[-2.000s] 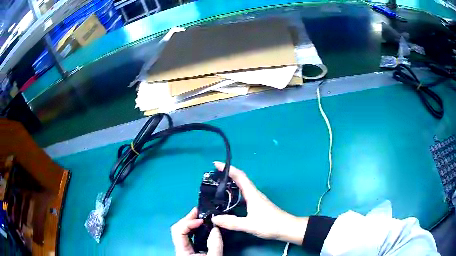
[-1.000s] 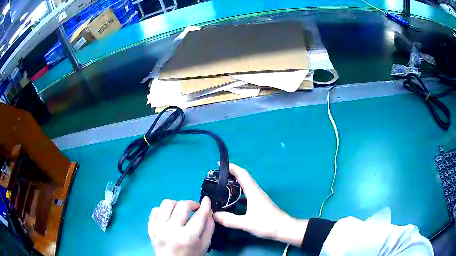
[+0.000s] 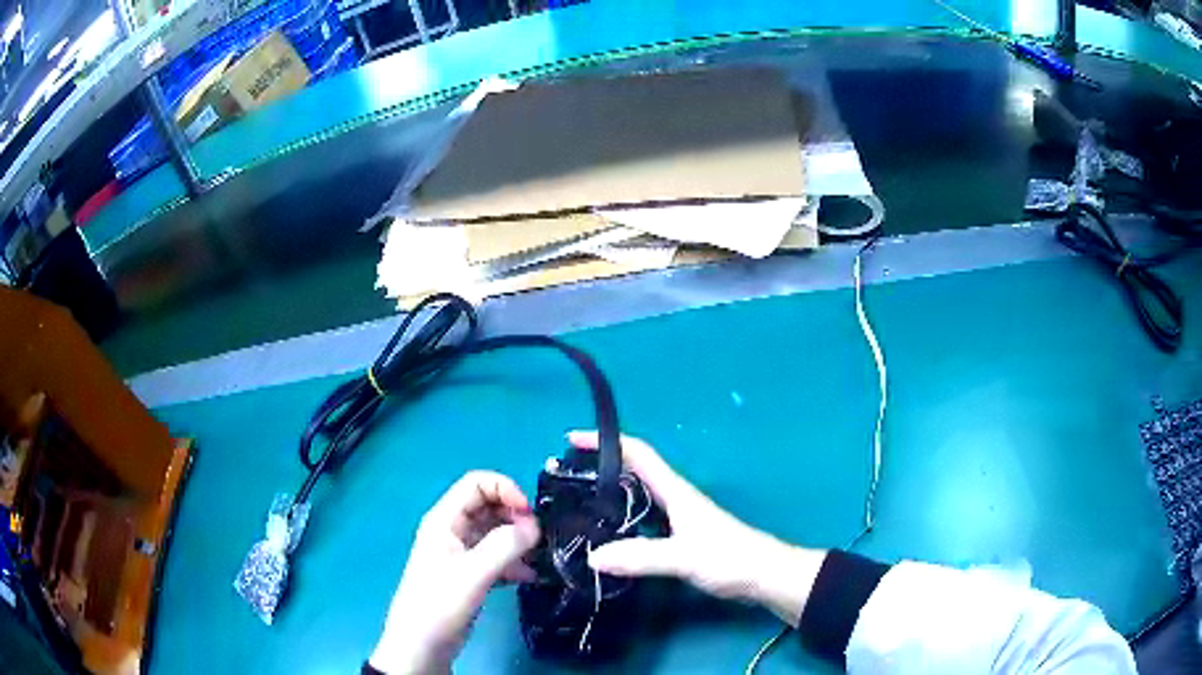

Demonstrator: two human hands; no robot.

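The black housing (image 3: 564, 613) stands on the teal mat at the lower middle, with thin white wires showing at its open top. A thick black power cord (image 3: 602, 396) arches from it to a coil at the left, held by a yellow cord tie (image 3: 377, 381). A clear plastic bag (image 3: 273, 560) covers the cord's end. My right hand (image 3: 686, 534) grips the housing from the right, thumb on the wires. My left hand (image 3: 461, 560) is at the housing's left side, fingertips pinched together; whether they hold a wire is unclear.
Cardboard sheets (image 3: 620, 139) and a pale tape roll (image 3: 850, 215) lie on the dark conveyor ahead. A pale cord (image 3: 879, 396) crosses the mat at right. Another coiled black cord (image 3: 1120, 270) and a speckled grid sheet (image 3: 1177, 448) lie far right. An orange-brown stand (image 3: 79, 396) is at left.
My left hand has moved from the housing's front to its left side. More thin wires now show on the housing. My right hand stays on it, and the view has shifted slightly.
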